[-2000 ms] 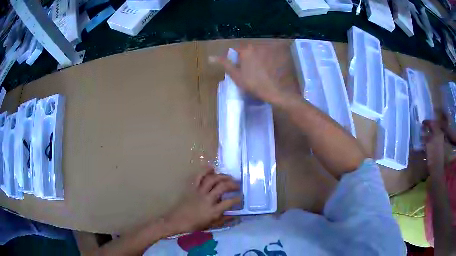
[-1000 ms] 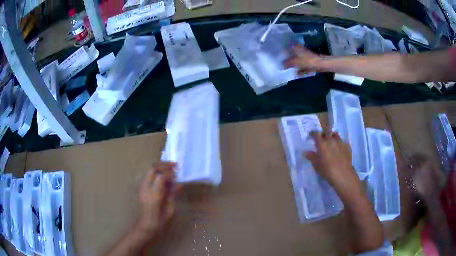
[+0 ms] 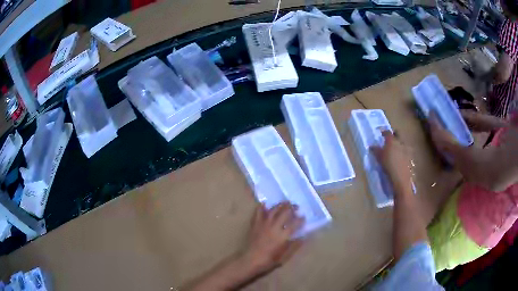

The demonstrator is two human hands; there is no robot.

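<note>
Three white inner trays with long slots and smaller pockets lie side by side on the cardboard-covered bench. My left hand (image 3: 274, 234) has its fingers over the near end of the leftmost tray (image 3: 284, 179). The middle tray (image 3: 319, 142) lies untouched beside it. My right hand (image 3: 396, 162) reaches over the right tray (image 3: 368, 149), with its fingers at the tray's side and pockets. The fingertips are blurred, and whether they grip the tray or a small part cannot be told.
The dark green belt (image 3: 153, 165) beyond the bench carries white cartons (image 3: 271, 71) and frosted clear trays (image 3: 94, 116). A white cable hangs over it. At right, another person's hands hold a tray (image 3: 442, 111). More trays (image 3: 27, 281) show at the lower left. A metal post (image 3: 23, 82) stands at the left.
The view has turned to the right. My left hand has left the white tray at the belt's edge and is now on the tray my right hand was touching. My right hand has moved to a tray further right.
</note>
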